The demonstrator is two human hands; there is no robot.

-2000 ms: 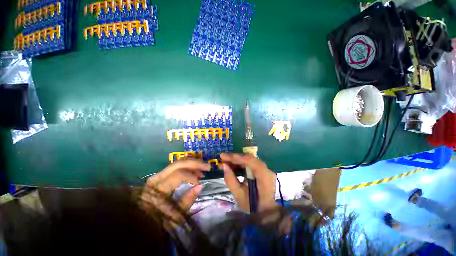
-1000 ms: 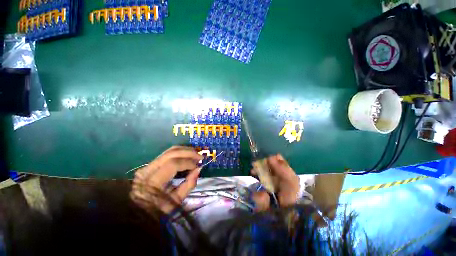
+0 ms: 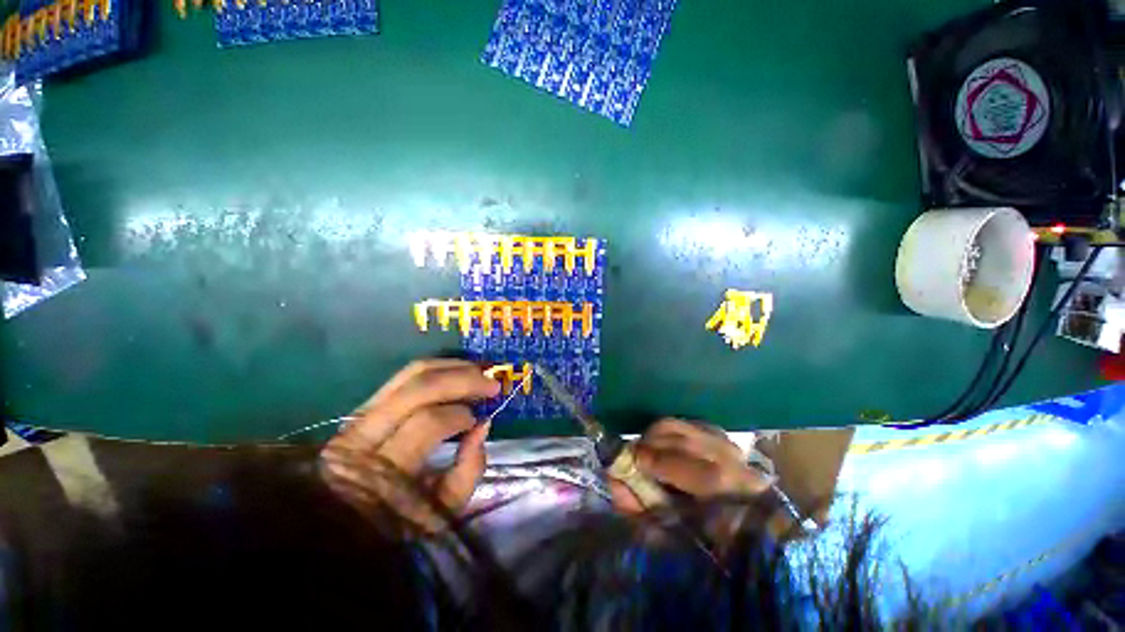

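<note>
A blue circuit panel [image 3: 531, 340] lies on the green mat in front of me, with two full rows of yellow-orange parts [image 3: 531, 317] and a short row near its front edge. My left hand [image 3: 413, 432] is at the panel's front left, its fingers on solder wire [image 3: 503, 405] that trails left across the bench. My right hand [image 3: 693, 459] grips the soldering iron [image 3: 626, 465] by its tan grip. The iron's tip is close to the wire's end at the short row; whether they touch cannot be told. A small pile of yellow parts [image 3: 741, 319] lies to the right.
A bare blue panel [image 3: 580, 56] lies at the back. Part-filled panels [image 3: 296, 19] and a stack [image 3: 77, 41] are at the back left. A white cup [image 3: 966, 264] and black fan [image 3: 1014, 111] stand at the right, with black cables. A clear bag [image 3: 43, 235] is at the left.
The iron has swung from upright beside the panel to point up-left at the short row, held in my right hand. My left hand has moved back from the row's right end and shows wire. The view has shifted.
</note>
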